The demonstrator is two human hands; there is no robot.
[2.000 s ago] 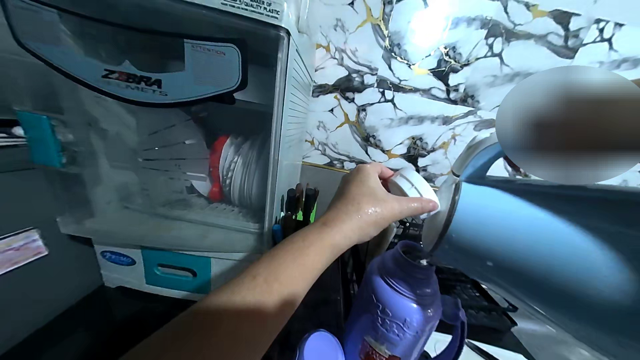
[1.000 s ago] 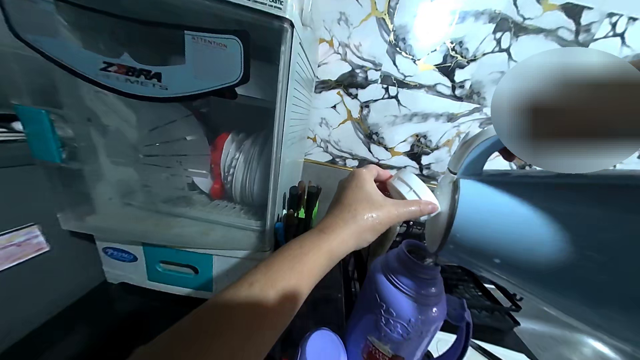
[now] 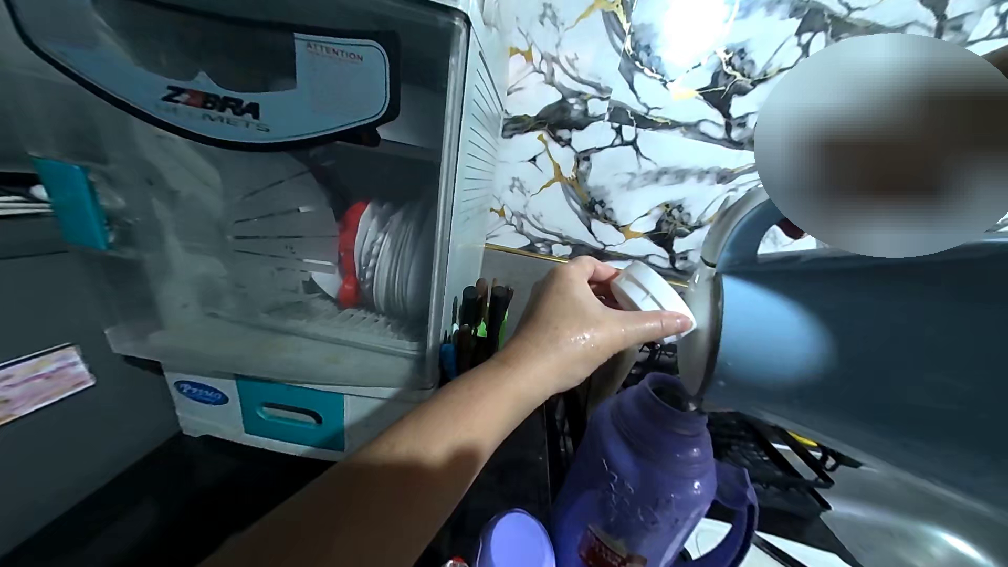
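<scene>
My left hand (image 3: pixel 583 323) grips a white round lid (image 3: pixel 650 299) between thumb and fingers, held beside the rim of a large blue-grey kettle or pitcher (image 3: pixel 858 339). That vessel lies tilted on its side, its mouth just above the open neck of a purple thermos flask (image 3: pixel 642 465). The flask stands upright, with a handle on its right. A light purple cup or cap (image 3: pixel 516 539) is left of the flask's base. My right hand is not seen; a blurred oval covers the area above the vessel.
A plastic dish cabinet (image 3: pixel 461 197) holding stacked plates (image 3: pixel 394 260) stands at the left. Dark-handled utensils (image 3: pixel 480 315) are beside it. Behind is a marbled wall (image 3: pixel 598 118). A black rack (image 3: pixel 756 457) and a steel surface (image 3: pixel 913 512) lie at the lower right.
</scene>
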